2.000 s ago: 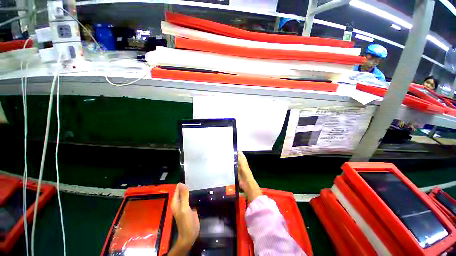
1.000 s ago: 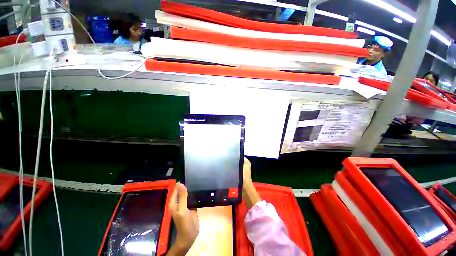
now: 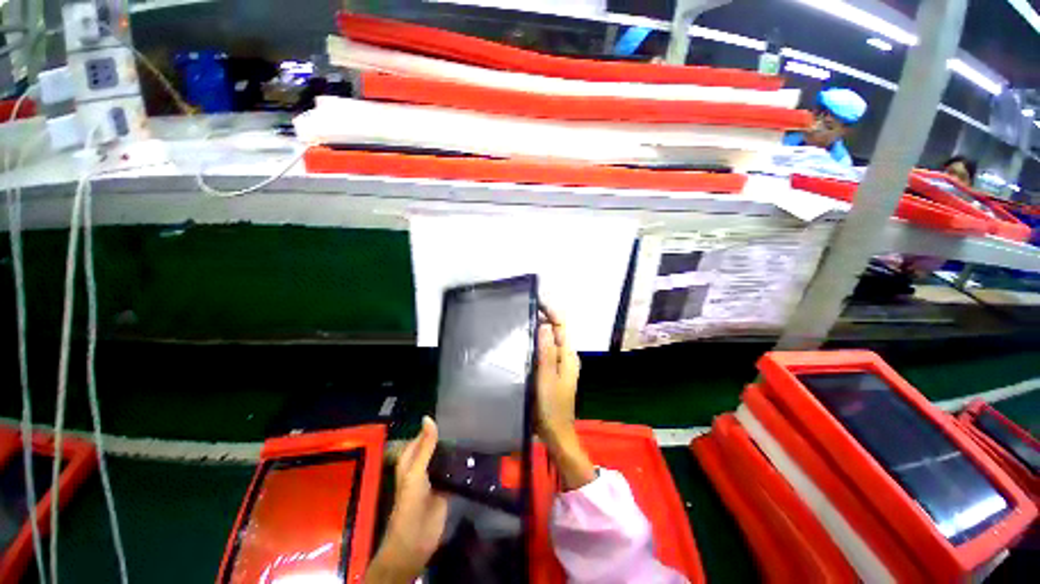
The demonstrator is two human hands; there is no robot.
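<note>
A black-bordered tablet (image 3: 488, 376) is held up and tilted in front of a blank paper sheet. Its screen is greyish with a dark lower strip. My left hand (image 3: 413, 502) holds its lower left edge, thumb up at the corner. My right hand (image 3: 557, 394) holds its right edge, fingers along the side. Below it a second dark screen shows, partly hidden by my left hand. A foam tray (image 3: 374, 456) with a tablet (image 3: 299, 519) lies left of my hands. Another red foam tray (image 3: 639, 491) lies to the right, partly behind my right sleeve.
Stacked trays (image 3: 787, 479) lean at the right, the top one holding a tablet. Another tray (image 3: 78, 462) is at far left behind white cables (image 3: 63, 342). The shelf above carries red and white foam layers (image 3: 547, 108). A worker in a blue cap (image 3: 838, 108) is beyond.
The held tablet has tilted and its bright white screen has turned greyer. My right hand has moved up along its edge. The whole view has shifted slightly.
</note>
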